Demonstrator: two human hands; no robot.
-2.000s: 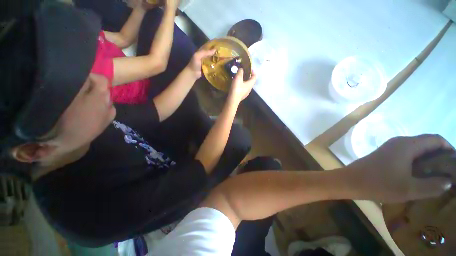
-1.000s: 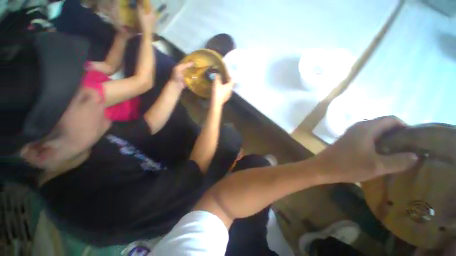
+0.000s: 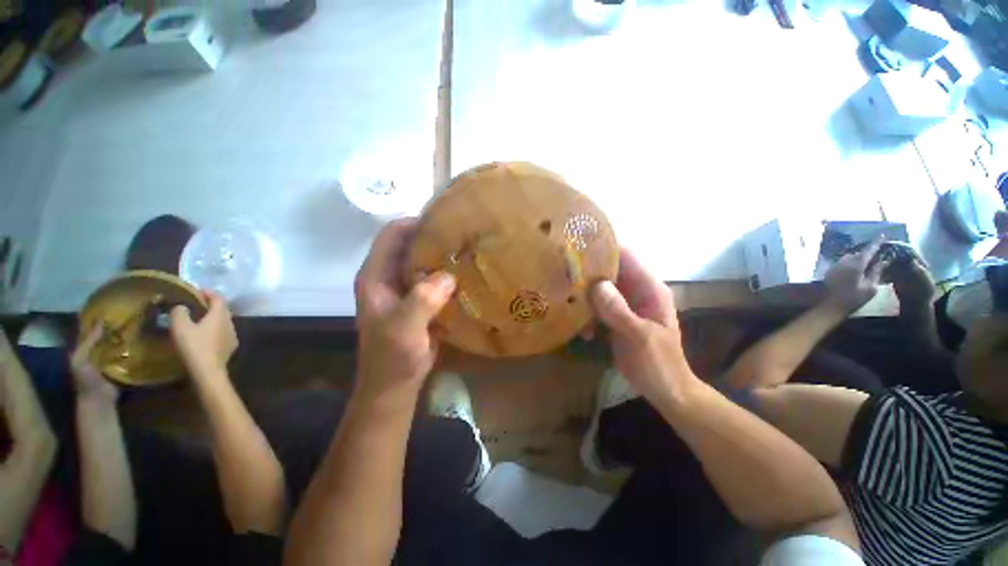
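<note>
A round, glossy, wood-grain base shell (image 3: 503, 249) is held up at the middle of the view, above my lap and partly over the table's edge. Its outer face is towards me, with round vent grilles (image 3: 528, 306), slots and small dark holes. My left hand (image 3: 400, 304) grips its left rim, with the thumb on the face. My right hand (image 3: 644, 326) holds its lower right rim, with the thumb at the edge. The fingers behind the shell are hidden.
White tub with small bits (image 3: 381, 184) behind the shell; translucent tub (image 3: 224, 261) and dark disc (image 3: 161, 242) at left. A neighbour at left holds a yellow-brown shell (image 3: 135, 365). A person in stripes (image 3: 923, 464) works at right. White cartons (image 3: 777, 254) stand at the right table edge.
The view has swung from the left neighbour to my own place. The shell, earlier at the lower right edge with one hand visible on it, is now central in both hands.
</note>
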